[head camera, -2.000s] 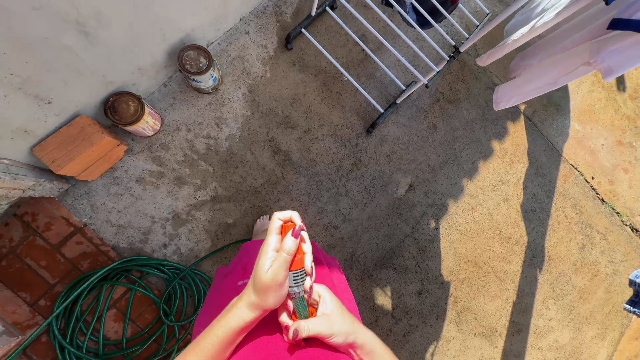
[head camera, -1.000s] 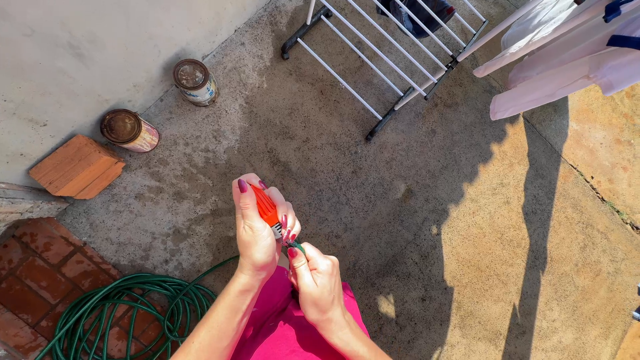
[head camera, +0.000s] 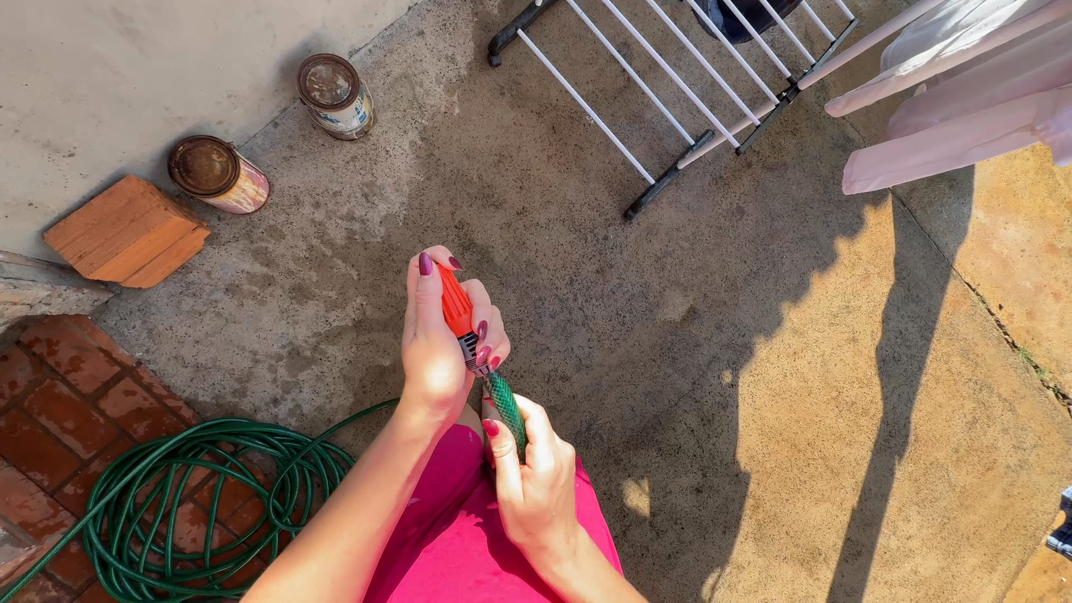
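My left hand (head camera: 440, 343) is closed around an orange and grey hose nozzle (head camera: 455, 303), its tip pointing up and away from me. Below it, my right hand (head camera: 532, 473) grips the end of a green garden hose (head camera: 506, 410), which meets the grey collar of the nozzle; my fingers partly cover the joint. The rest of the green hose lies in a loose coil (head camera: 193, 502) on red brick paving at the lower left, with one strand running toward my lap.
Two rusty-lidded paint cans (head camera: 219, 174) (head camera: 337, 96) and an orange clay block (head camera: 128, 232) stand along the wall (head camera: 151, 67). A white drying rack (head camera: 636, 92) is at the top, with pale cloths (head camera: 963, 134) hanging at the right. The concrete floor (head camera: 620, 335) carries strong shadows.
The nozzle, upright between both hands two seconds ago, now tilts up and left in my left hand. My right hand has moved from the nozzle's lower end down onto the green hose.
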